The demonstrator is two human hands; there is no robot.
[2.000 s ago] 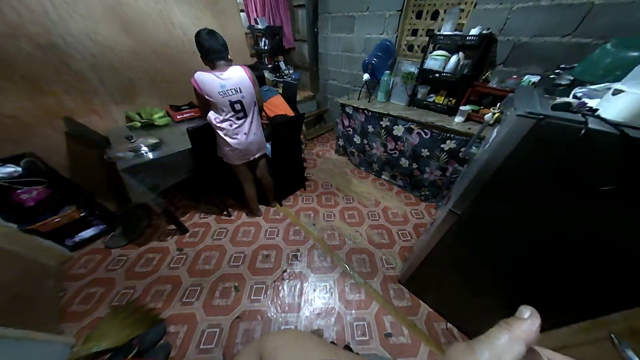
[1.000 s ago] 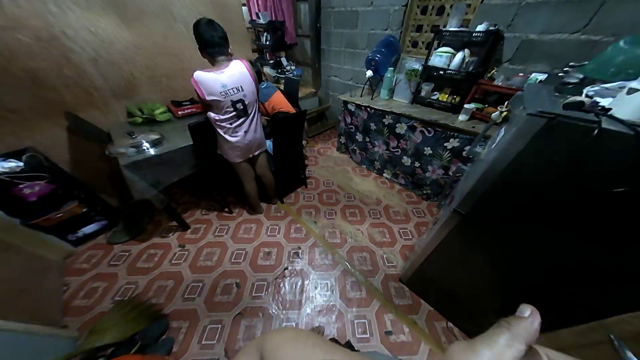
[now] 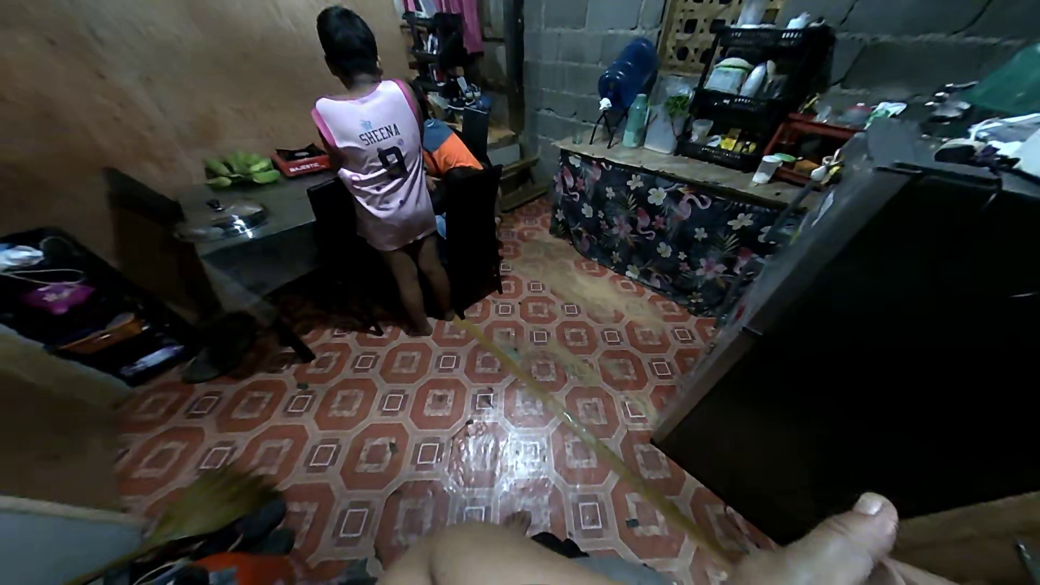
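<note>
Part of what looks like my right hand (image 3: pixel 845 532), with a raised thumb, shows at the lower right edge; a big toe is not ruled out. Its other fingers are cut off, so its hold cannot be told. Beside it ends a yellowish strip (image 3: pixel 569 414) that runs along the patterned floor. My left hand is out of view. A bare knee or leg (image 3: pixel 487 556) fills the bottom middle, with some toes (image 3: pixel 517 518) just above it. A person in a pink and white sleeveless jersey (image 3: pixel 382 162) stands with their back to me at the dark table (image 3: pixel 284 203).
Green bananas (image 3: pixel 240 169), a red box (image 3: pixel 302 161) and a lidded metal pot (image 3: pixel 236 215) are on the table. Someone in orange (image 3: pixel 455 154) is partly hidden. Right are a curtained counter (image 3: pixel 650 219) and a large dark cabinet (image 3: pixel 877 349). A broom (image 3: pixel 215 500) lies lower left.
The standing person's head and upper body have moved slightly up in view. An orange item shows at the lower left that was not visible two seconds ago. The skin at the lower right stays in place.
</note>
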